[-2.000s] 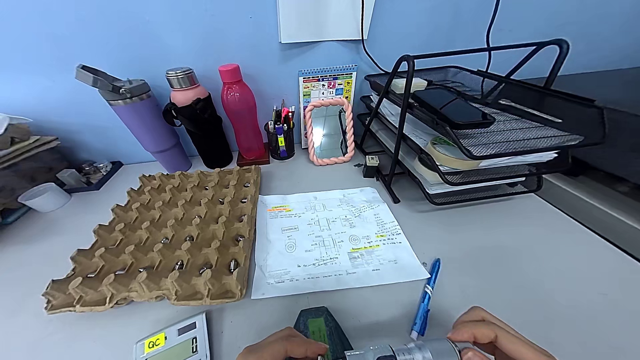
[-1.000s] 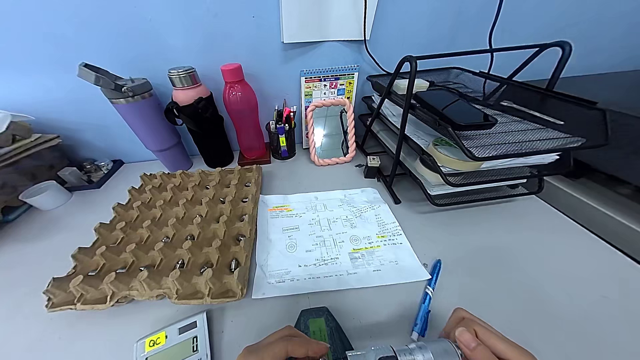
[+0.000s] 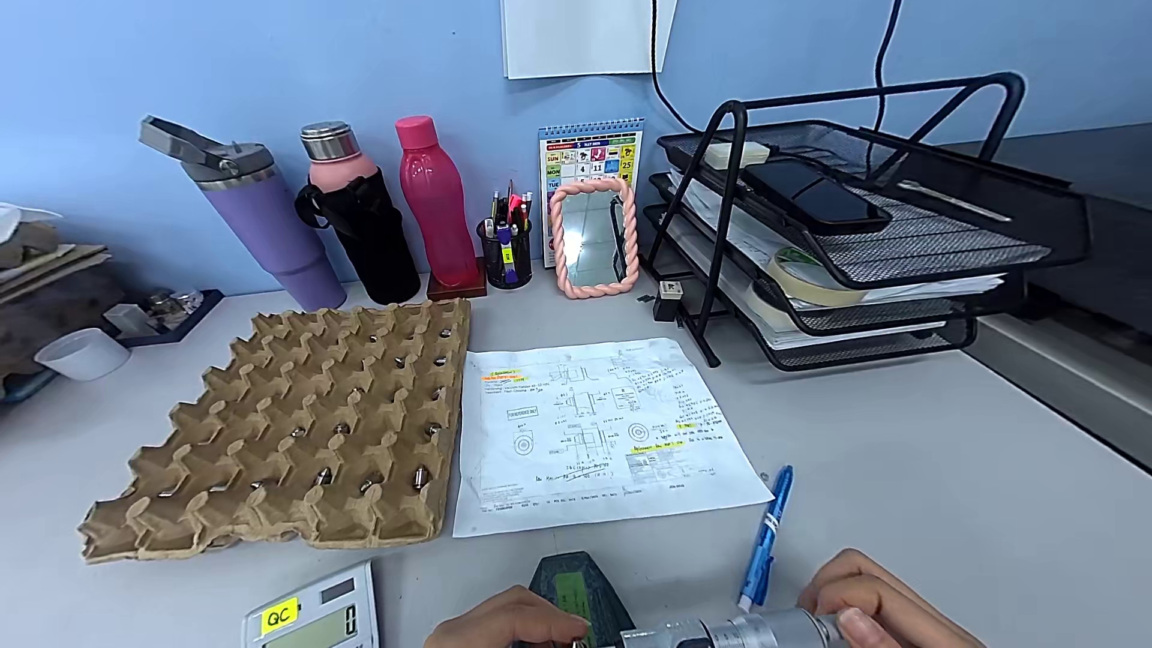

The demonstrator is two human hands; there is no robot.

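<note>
My right hand [image 3: 877,601] grips the thimble end of a metal micrometer [image 3: 765,630] at the bottom edge. My left hand [image 3: 517,621] pinches a small metal part [image 3: 579,643] at the micrometer's other end, beside a dark green stand or base [image 3: 576,589]. The lower parts of both hands and the micrometer are cut off by the frame. A cardboard egg tray [image 3: 297,432] at the left holds several small metal parts in its cups. A technical drawing on paper [image 3: 594,441] lies right of the tray, with a blue pen [image 3: 767,540] beside its lower right corner.
A calculator [image 3: 315,616] with a yellow sticker lies at the lower left. Along the wall stand a purple tumbler [image 3: 261,225], two bottles, a pen holder [image 3: 506,252], a calendar and a pink-framed mirror [image 3: 594,238]. A black mesh paper rack [image 3: 837,261] holding a phone stands at the right.
My right hand has shifted slightly at the micrometer's thimble end. My left hand stays near the dark green base. The tray, paper and pen have not moved.
</note>
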